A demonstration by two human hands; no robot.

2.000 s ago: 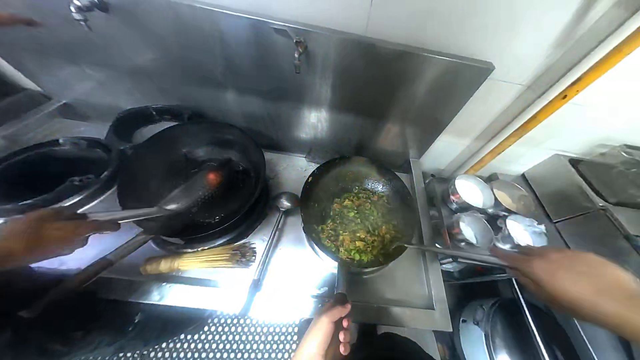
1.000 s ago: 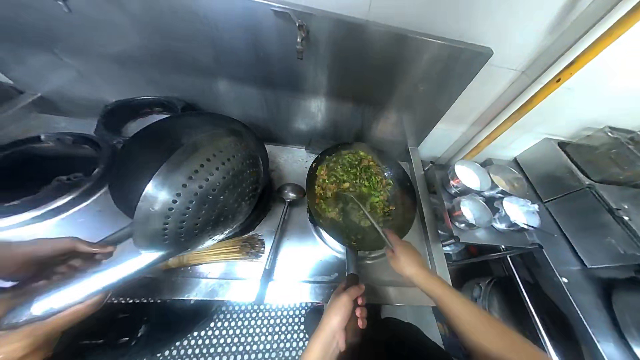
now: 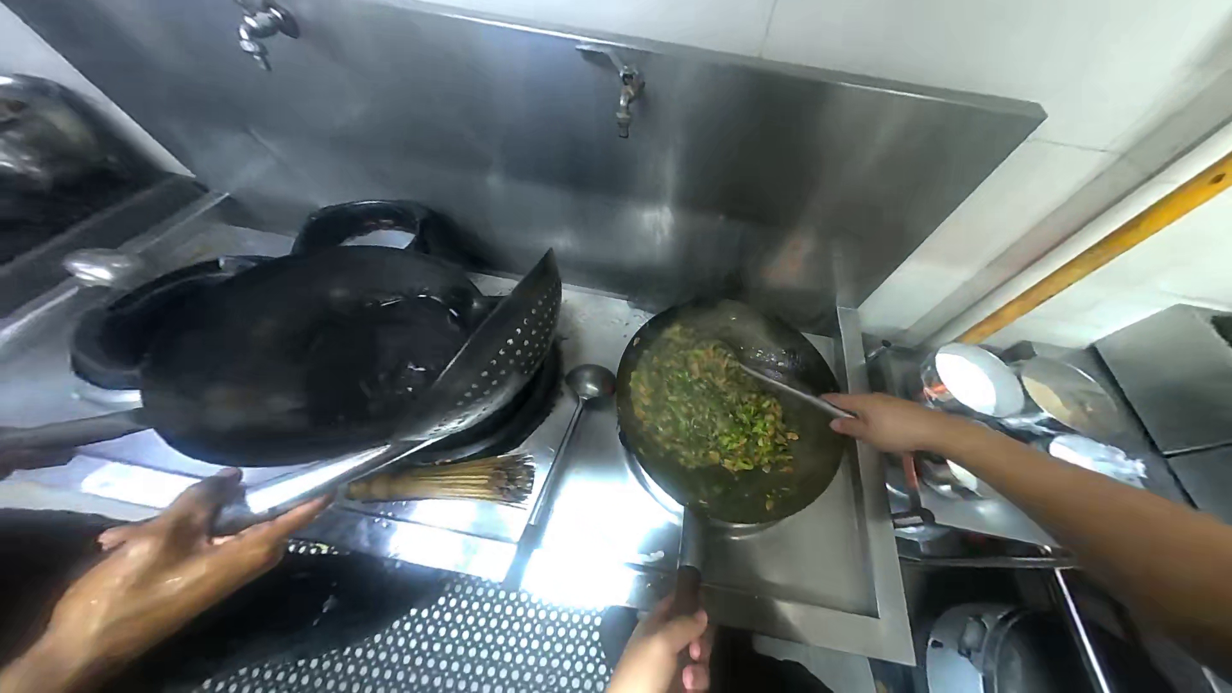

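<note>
At the bottom centre, my left hand (image 3: 664, 643) is closed round the handle (image 3: 689, 568) of a wok (image 3: 823, 462) on the right burner. Chopped green food with brownish bits (image 3: 717, 409) lies in this wok, and a little steam hangs over it. My right hand (image 3: 881, 422), at the wok's right rim, grips the metal handle of a utensil (image 3: 784, 385); its working end lies among the food and against the far wall, its shape unclear. A long-handled ladle (image 3: 590, 382) rests on the steel stove top to the left of the wok.
At left, a co-worker's hands hold a tilted large black wok (image 3: 308, 346) and a perforated strainer (image 3: 510, 356). A bamboo wok brush (image 3: 452, 481) lies below. A tap (image 3: 626, 101) juts from the backsplash. Bowls (image 3: 977, 380) stand at right.
The co-worker's strainer has turned up on edge at the large wok's right side, and that wok has shifted left and tilted. My right hand has moved up to my wok's right rim.
</note>
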